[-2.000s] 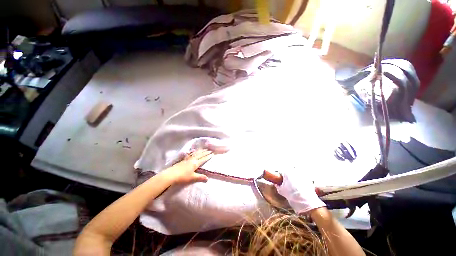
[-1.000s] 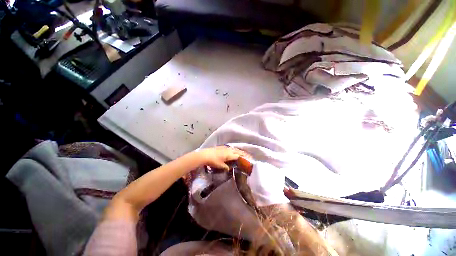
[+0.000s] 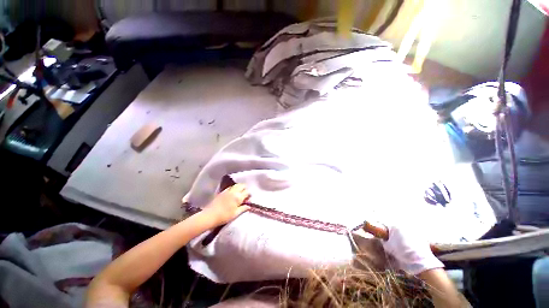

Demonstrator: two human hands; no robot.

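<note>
A pale garment piece [image 3: 265, 246] lies over the table's near edge, with a reddish speckled seam band [image 3: 295, 221] running left to right across it. My bare left hand [image 3: 232, 203] is on the cloth at the band's left end, fingers bent; whether it pinches the cloth I cannot tell. My right hand [image 3: 403, 243], in a white glove, holds the orange-brown handle [image 3: 376, 229] of the iron at the band's right end. The iron's body is mostly hidden by glare, the glove and hair.
Crumpled dark-edged cloth [image 3: 325, 54] lies at the back. A tan block [image 3: 145, 137] and thread scraps are on the table [image 3: 180, 108]. A pale hose [image 3: 493, 245] and hanging cords [image 3: 507, 144] are at right. Grey cloth [image 3: 72, 258] hangs low at left.
Since a second ago the view has swung right. The iron has moved from beside my left hand to the band's right end, and more of the reddish band shows between my hands.
</note>
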